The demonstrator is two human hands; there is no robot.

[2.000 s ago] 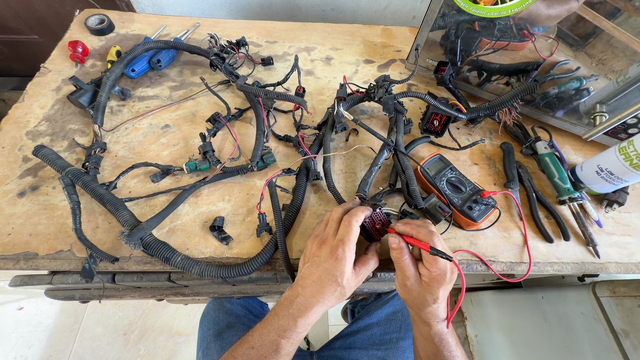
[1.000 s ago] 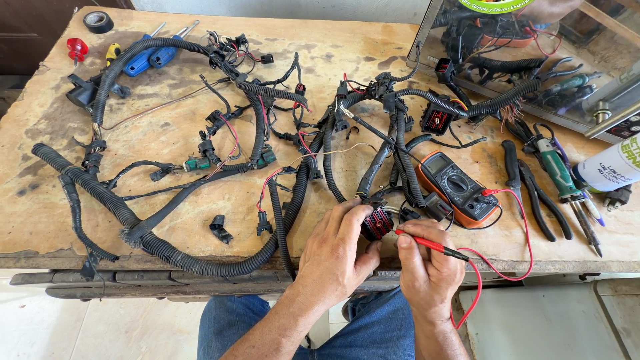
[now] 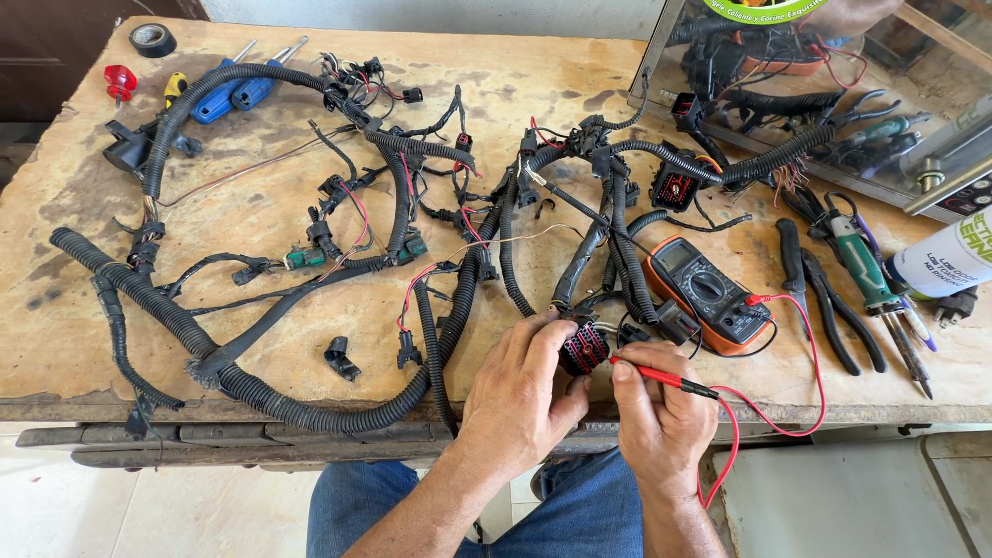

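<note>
My left hand [image 3: 523, 387] grips a black multi-pin connector [image 3: 585, 349] with a red face, near the table's front edge. The connector belongs to a wiring harness in black corrugated tubing [image 3: 310, 415] that spreads over the table. Between the thumb and fingers of my right hand [image 3: 666, 411] is a red test probe [image 3: 659, 377], its tip beside the connector's right side; whether it touches is unclear. A red lead runs from the probe to an orange and black multimeter [image 3: 705, 291] just behind my right hand. The black lead's far end is hidden.
Pliers [image 3: 841, 310], a knife-like black-handled tool [image 3: 790, 252], a green soldering iron [image 3: 864, 267] and a spray can [image 3: 945, 260] lie at right, before a glass-fronted cabinet [image 3: 783, 85]. Black tape [image 3: 152, 40], blue screwdrivers [image 3: 213, 101] and a red-handled one [image 3: 119, 80] are back left.
Two seconds ago the probe tip was at the connector's face; now it is off to the right side of it. The left hand has kept its hold on the connector.
</note>
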